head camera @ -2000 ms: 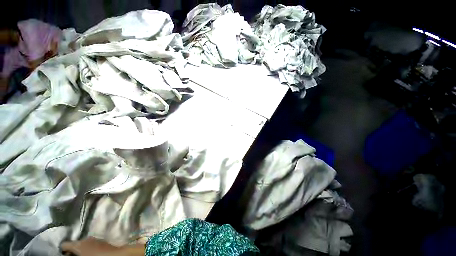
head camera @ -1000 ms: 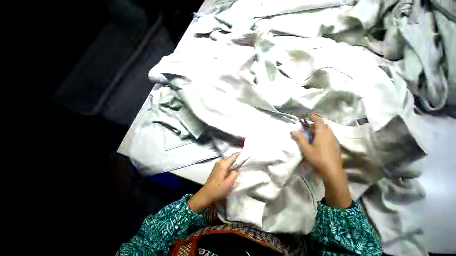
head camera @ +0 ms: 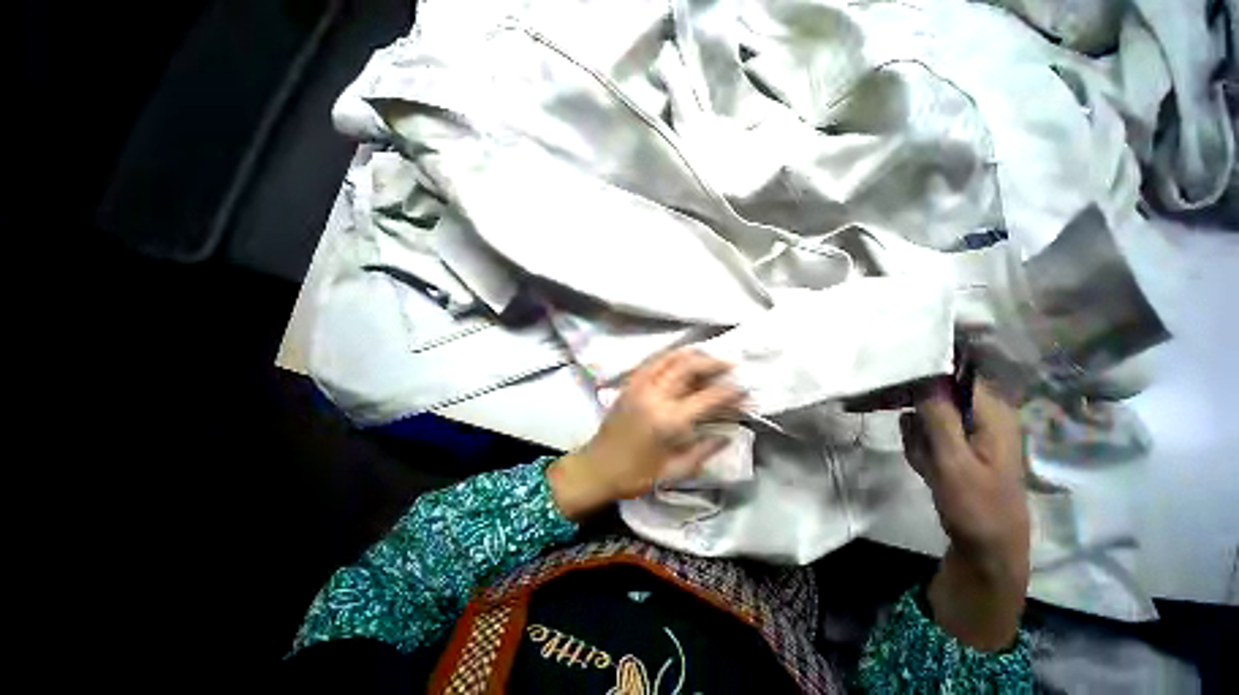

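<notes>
A large off-white garment (head camera: 584,217) lies bunched on the table. A stiffer flat strip of it (head camera: 856,333) runs between my hands. My left hand (head camera: 666,424) is at the strip's lower left end, its fingers curled and blurred; whether they grip the cloth is unclear. My right hand (head camera: 967,455) is at the strip's right end, with its fingers closed around small dark thread snips (head camera: 965,384), mostly hidden by the fingers. A small dark label (head camera: 984,239) shows on the garment above my right hand. A darker folded piece (head camera: 1094,292) lies to its right.
More pale cloth (head camera: 1182,109) lies at the upper right. The white table (head camera: 1202,407) shows at the right, and its corner is at the left. A dark grey shape (head camera: 218,149) stands beyond the left side. My apron is at the bottom.
The view has swung from the far end of the table to the garment in front of me. Since one second ago, my right hand has moved right and down, and my left hand slightly right and up.
</notes>
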